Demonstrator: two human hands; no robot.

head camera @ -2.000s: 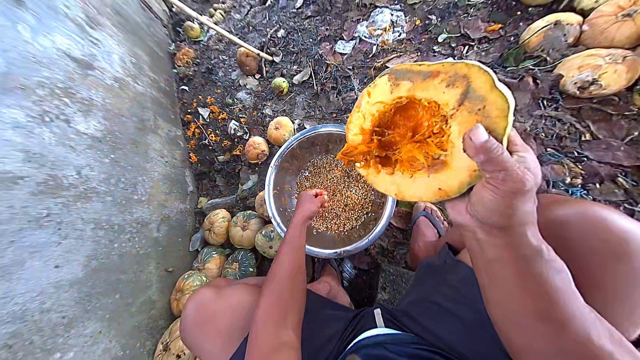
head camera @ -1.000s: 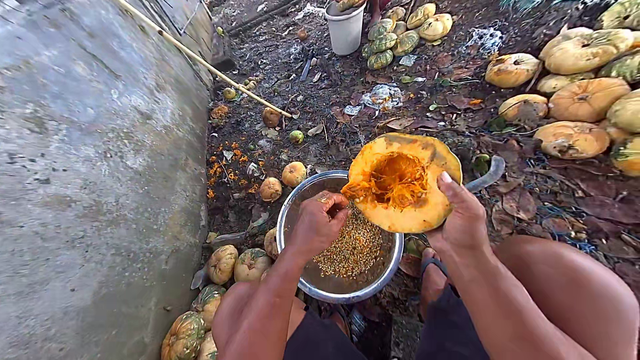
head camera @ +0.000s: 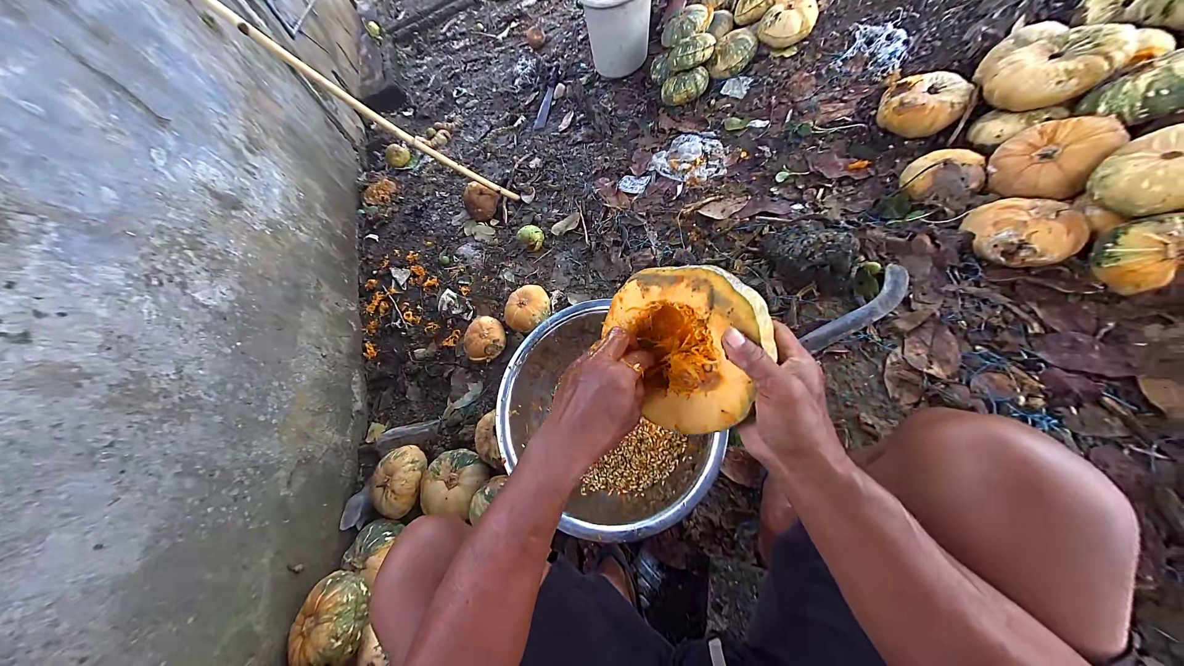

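Note:
A cut pumpkin half (head camera: 708, 388) with orange fibrous pulp in its hollow is tilted over a metal bowl (head camera: 610, 532). My right hand (head camera: 786, 393) grips its rim and outer side, with the thumb on the cut face. At the left edge of the hollow is my left hand (head camera: 606, 388), its fingers bent against the pulp; whether they pinch any of it is hidden. Pumpkin seeds (head camera: 638, 460) lie in the bowl below both hands.
A concrete wall (head camera: 185, 351) rises at the left, with whole pumpkins (head camera: 453, 483) along its foot. A bamboo pole (head camera: 370, 113) leans there. More pumpkins (head camera: 1054, 157) are piled at right; a pale bucket (head camera: 618, 37) stands at the back. A curved grey object (head camera: 860, 310) lies right of the bowl.
My left hand has risen from the seeds in the bowl to the pumpkin's hollow. The pumpkin half, held in my right hand, has come lower over the bowl. The view has shifted.

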